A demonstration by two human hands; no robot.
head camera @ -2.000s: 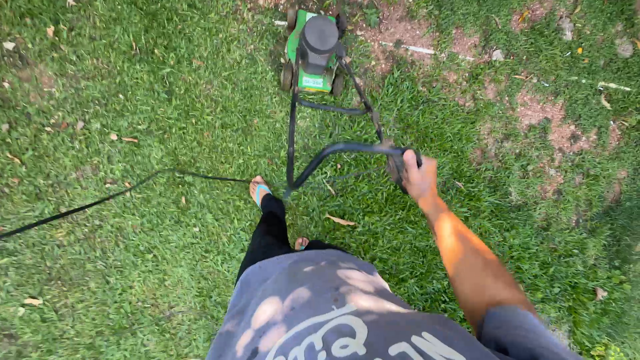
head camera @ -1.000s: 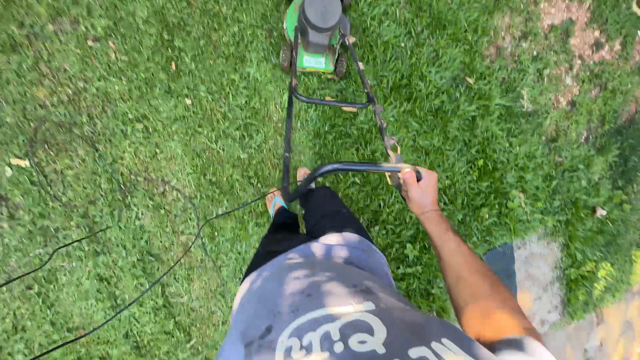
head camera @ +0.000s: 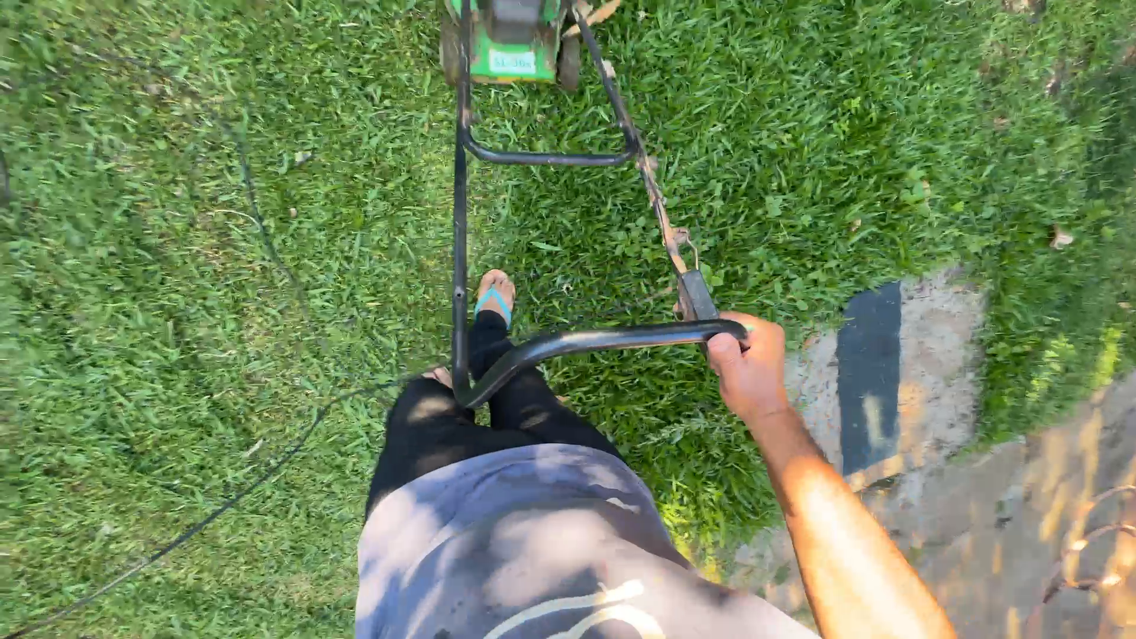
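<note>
My right hand (head camera: 750, 364) grips the right end of the black tubular push handle (head camera: 621, 338), beside a dark switch box (head camera: 698, 295) on the handle's right arm. A green electric lawn mower (head camera: 513, 44) stands on the grass at the top, partly cut off by the frame edge; its dark motor cover shows only in part. A lower crossbar (head camera: 550, 160) joins the handle's two arms. My left hand is out of view. One of my feet, in a blue flip-flop (head camera: 494, 303), is on the grass between the handle arms; the other is mostly hidden.
A black power cord (head camera: 213, 515) runs over the grass from the lower left toward my legs, with another stretch (head camera: 253, 204) at the upper left. Paving (head camera: 941, 355) with a dark strip lies at the right, and a curled cord or hose (head camera: 1078, 541) rests at the lower right.
The paving at the right has come further into view as the view shifted. My right hand has stayed on the handle, and my feet have changed place. The mower now sits partly beyond the top edge.
</note>
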